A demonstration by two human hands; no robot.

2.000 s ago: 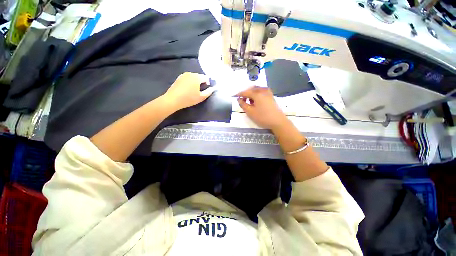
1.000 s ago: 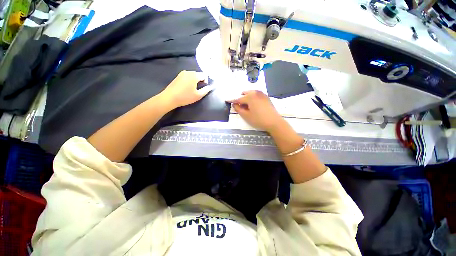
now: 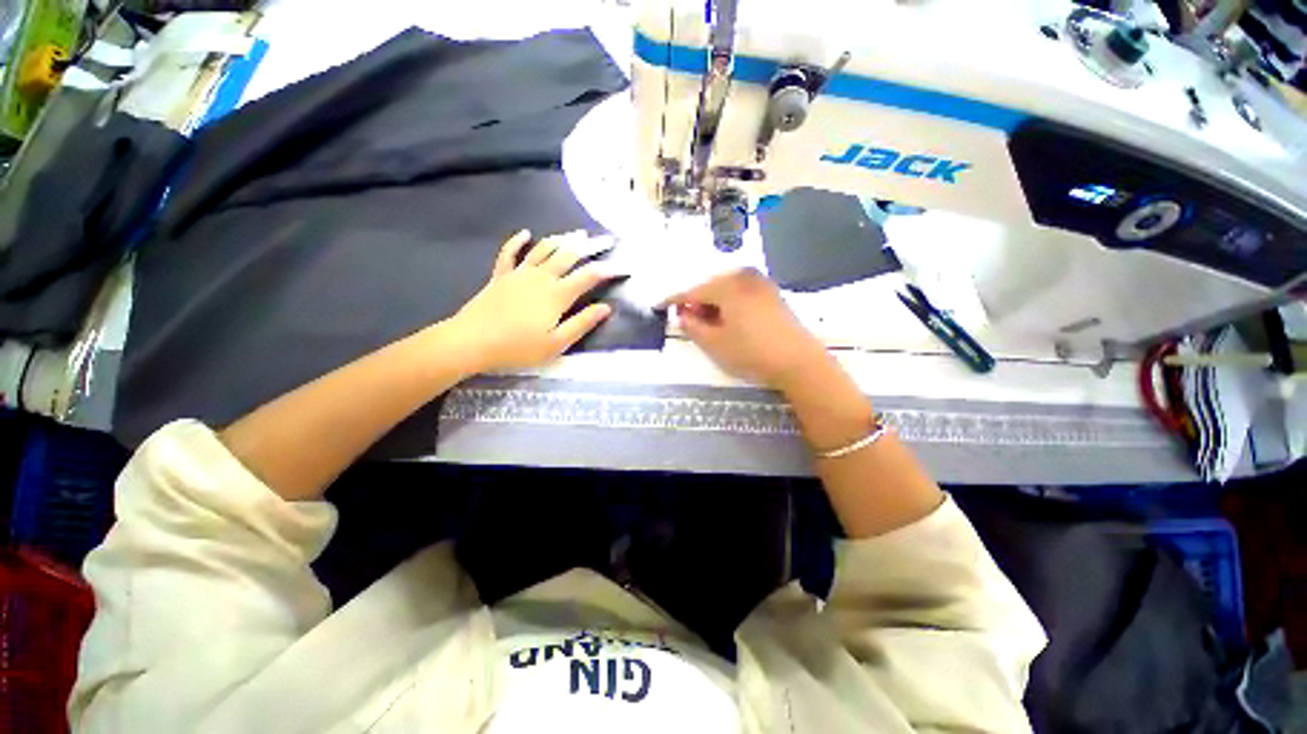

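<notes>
A large dark grey garment panel (image 3: 330, 244) lies flat on the table left of the needle, with a crease across it. My left hand (image 3: 530, 306) rests flat on the panel near its right end, fingers spread and holding nothing. My right hand (image 3: 738, 323) pinches the panel's right edge between fingertips, just in front of the needle. The presser foot and needle (image 3: 685, 194) of the white sewing machine (image 3: 917, 129) are above and behind my hands. Bright lamp glare hides the cloth edge under the needle.
A small dark cut piece (image 3: 824, 237) lies right of the needle, with thread snips (image 3: 946, 327) beside it. Red-handled scissors (image 3: 1158, 387) and striped trim (image 3: 1213, 409) are at the right end. Dark folded cloth (image 3: 86, 215) lies at the left end. A ruler strip (image 3: 616, 410) runs along the front edge.
My left hand has moved back slightly towards me, and its fingers have spread flat on the panel. My right hand has moved slightly towards me along the panel's edge.
</notes>
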